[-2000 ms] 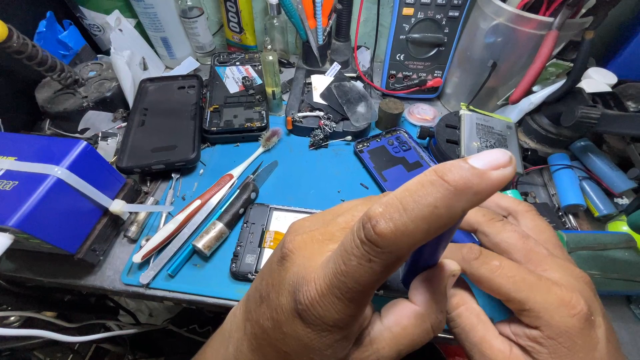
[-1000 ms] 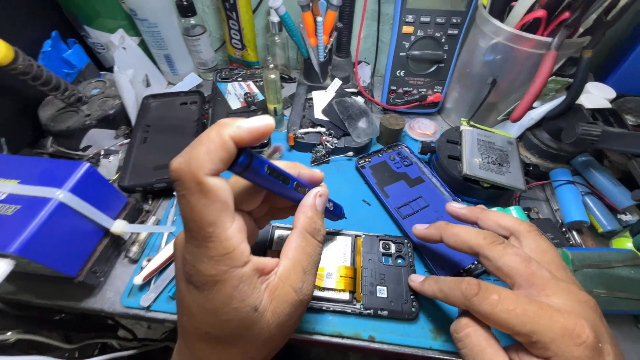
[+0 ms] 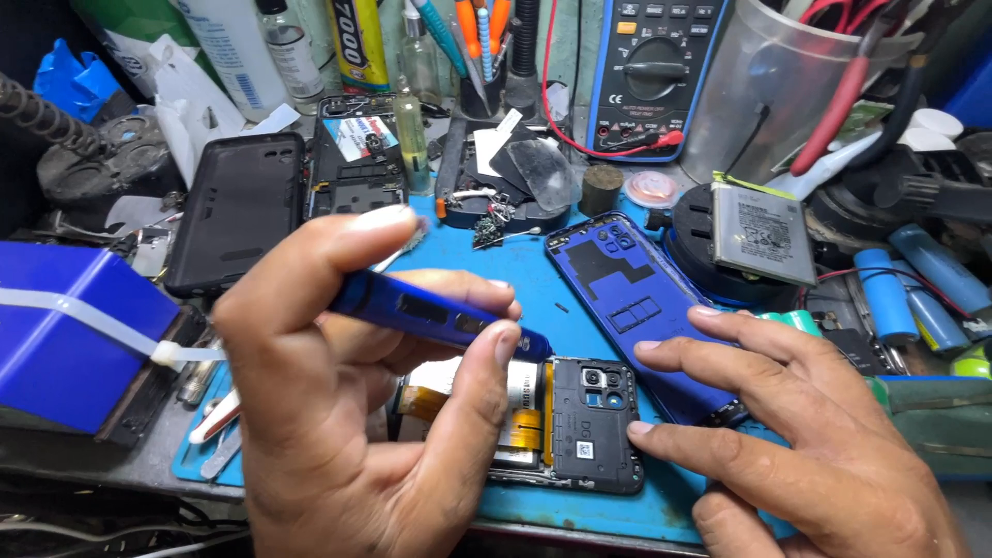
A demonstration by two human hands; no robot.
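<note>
My left hand [image 3: 364,403] grips a blue pen-shaped electric screwdriver [image 3: 442,316], its tip at the upper edge of an opened smartphone [image 3: 597,434] near the camera end. The phone lies face down on a blue mat, showing its battery, orange flex cables and black inner cover; my left hand hides part of it. My right hand [image 3: 790,418] is spread, with its index fingertip at the phone's right edge and other fingers over the blue phone back cover [image 3: 620,287], which lies behind the phone. Whether the screwdriver tip touches a screw cannot be told.
A black phone case [image 3: 236,209], a second phone frame [image 3: 360,178] and a multimeter [image 3: 655,77] stand behind. At right are a loose battery [image 3: 763,232] and blue cylindrical cells [image 3: 887,294]. A blue box [image 3: 70,333] with a cable tie is at left, beside a partly hidden toothbrush [image 3: 217,418].
The screwdriver in my left hand has come down to the phone's upper edge. Two seconds ago my hands were close together at the right; now they are apart.
</note>
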